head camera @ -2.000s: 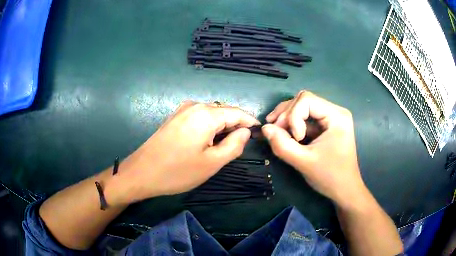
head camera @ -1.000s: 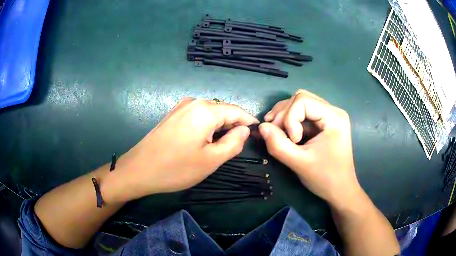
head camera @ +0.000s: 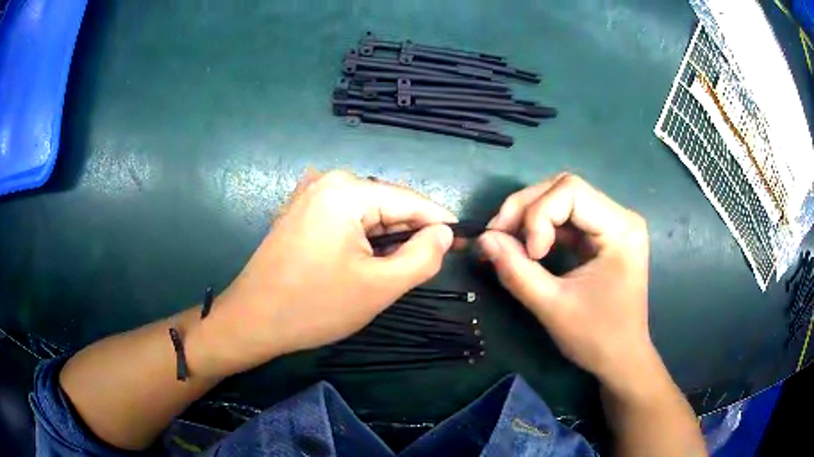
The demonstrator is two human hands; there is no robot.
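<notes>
My bare left hand (head camera: 357,259) pinches a thin black rod (head camera: 466,229) between thumb and forefinger; most of the rod is hidden by the hand. My bare right hand (head camera: 571,268) has thumb and forefinger at the rod's right end, and whether they grip a small piece cannot be made out. A lower pile of black rods (head camera: 433,335) lies below the hands, with small pale spots at the right ends, partly under my left hand. An upper pile of black rods with flat holed heads (head camera: 446,89) lies beyond the hands. Two short black strips (head camera: 179,353) are on my left wrist.
A blue plastic tray (head camera: 31,98) is at the far left. A white ladder-like sheet (head camera: 718,170) with a brown-orange strip lies at the right. Small dark parts (head camera: 801,294) are at the right edge. The dark green mat (head camera: 214,89) lies under the rods.
My right hand has shifted slightly right, and more of the black rod shows between the two hands. My left hand stays in nearly the same place.
</notes>
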